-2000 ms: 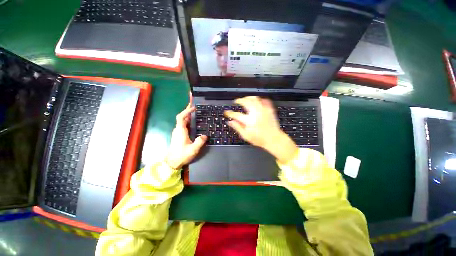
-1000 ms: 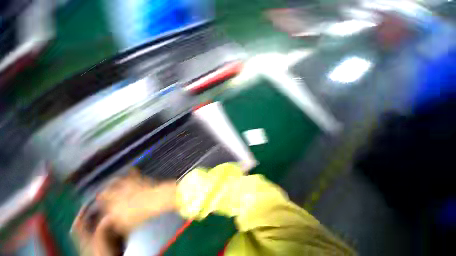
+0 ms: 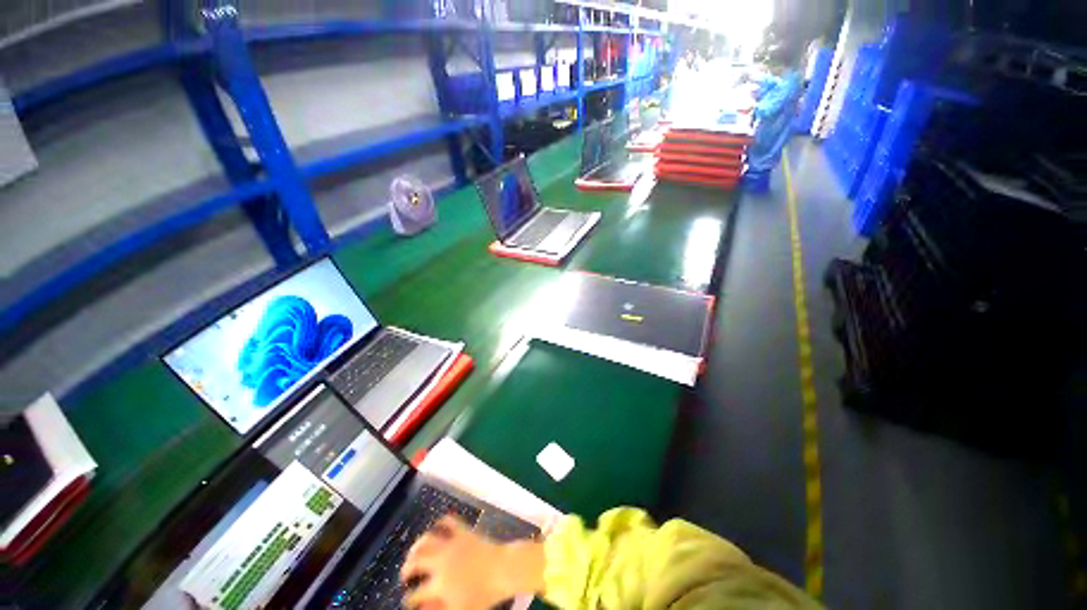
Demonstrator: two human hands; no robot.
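The laptop under test point(image 3: 411, 524) stands open at the bottom left, cut off by the lower edge. Its screen shows a keyboard test window point(image 3: 268, 548) with many green key blocks. My right hand point(image 3: 459, 566), in a yellow sleeve, is over the keyboard with fingers spread and bent and holds nothing. Whether the fingertips touch the keys I cannot tell. My left hand is out of the picture. A small white pad point(image 3: 556, 461) lies on the green mat right of the laptop.
Behind stands an open laptop with a blue swirl desktop point(image 3: 298, 334). A closed dark laptop point(image 3: 638, 312) lies beyond the pad. Farther are another open laptop point(image 3: 542, 226), a small fan point(image 3: 411, 205), stacked red trays point(image 3: 701, 157) and a person in blue point(image 3: 775, 113). Dark stacked items point(image 3: 954, 298) stand across the aisle.
The view has swung up and to the right along the bench. My left hand has left the picture. The test window now shows many more green keys, and the camera picture no longer shows.
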